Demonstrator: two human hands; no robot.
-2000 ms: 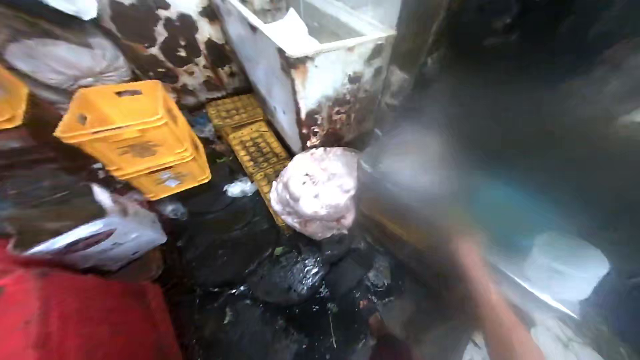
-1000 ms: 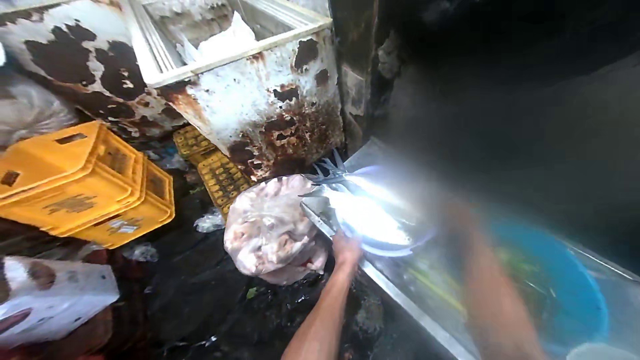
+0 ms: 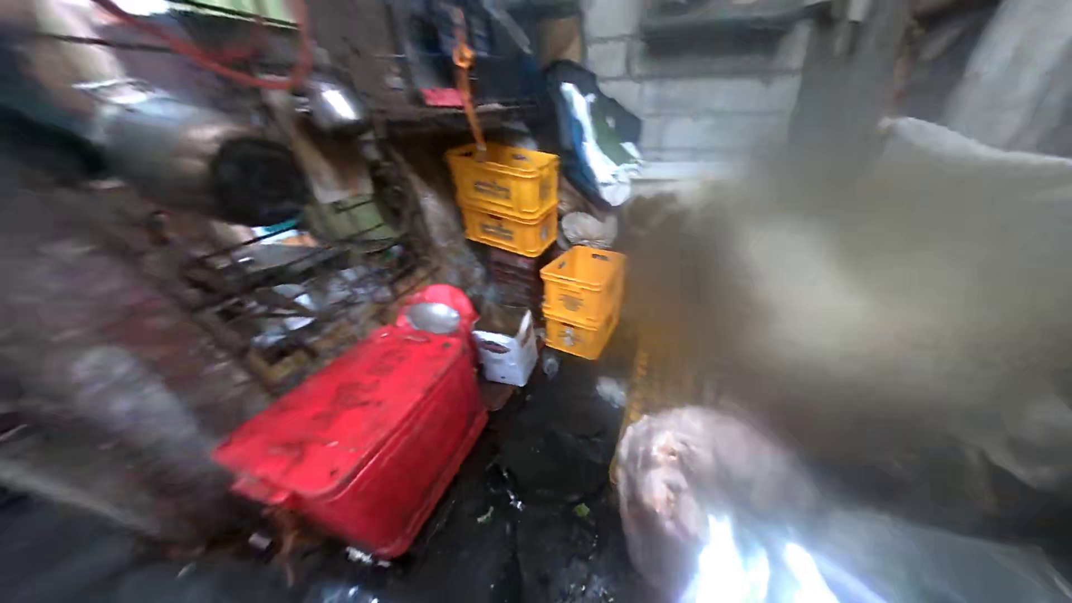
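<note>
Neither of my hands can be made out in the current head view. A bulging, pale plastic bag with pinkish contents (image 3: 670, 494) rests low at the right of centre. Bright, shiny metal (image 3: 737, 565) glares at the bottom edge, overlapping the bag's lower part. A smeared, foggy patch covers most of the right side, so what lies there is hidden.
A red cooler box (image 3: 360, 419) stands on the wet dark floor (image 3: 553, 452). Behind it are a white carton (image 3: 507, 356) and stacked yellow crates (image 3: 582, 293), with more yellow crates (image 3: 507, 197) farther back. A large metal pot (image 3: 167, 151) lies sideways at upper left.
The view has swung far to the left, bringing in the whole red cooler box. My hands and the shiny metal bowl-like thing showed one second ago; now the hands are out of sight.
</note>
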